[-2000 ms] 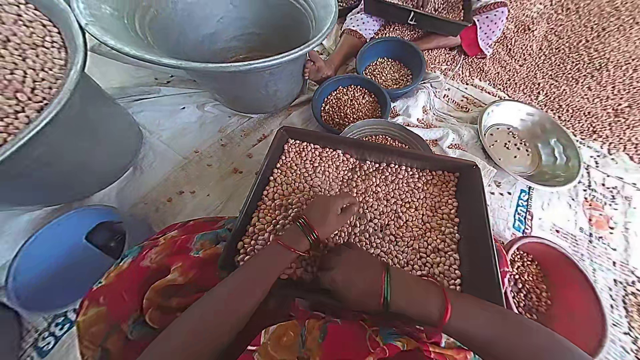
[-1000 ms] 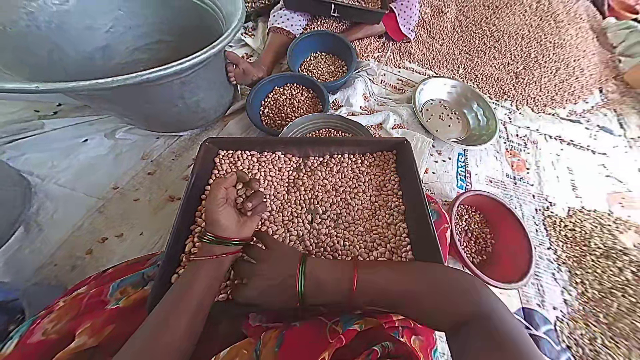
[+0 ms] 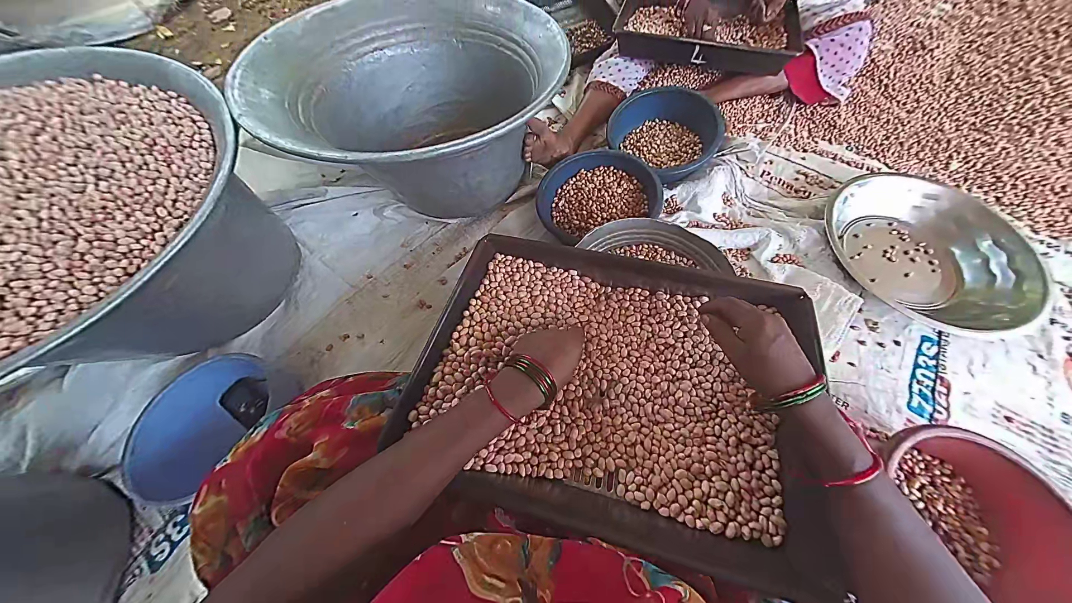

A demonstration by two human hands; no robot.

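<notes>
A dark rectangular tray (image 3: 536,502) rests on my lap, slightly turned, with a layer of pinkish-brown peanut kernels (image 3: 636,402) in it. My left hand (image 3: 548,356) lies palm down on the kernels left of the tray's middle, its fingertips hidden among them. Over the right part of the tray is my right hand (image 3: 758,343), fingers curled with the thumb near the index finger. Whether anything is between its fingers cannot be told. Bangles circle both wrists. A slotted bottom shows near the tray's front edge.
Large metal tubs (image 3: 469,159) stand left, one full of kernels (image 3: 92,201). Blue bowls (image 3: 670,126), a steel basin (image 3: 988,251) and a red tub (image 3: 1022,511) surround the tray. Another person's hands (image 3: 712,12) work over a tray (image 3: 712,52) ahead; that person's foot (image 3: 548,142) is beside the blue bowls.
My right hand has moved from beside the left hand to the tray's right side. My left hand, raised with curled fingers one second ago, is down on the kernels. The view has swung left.
</notes>
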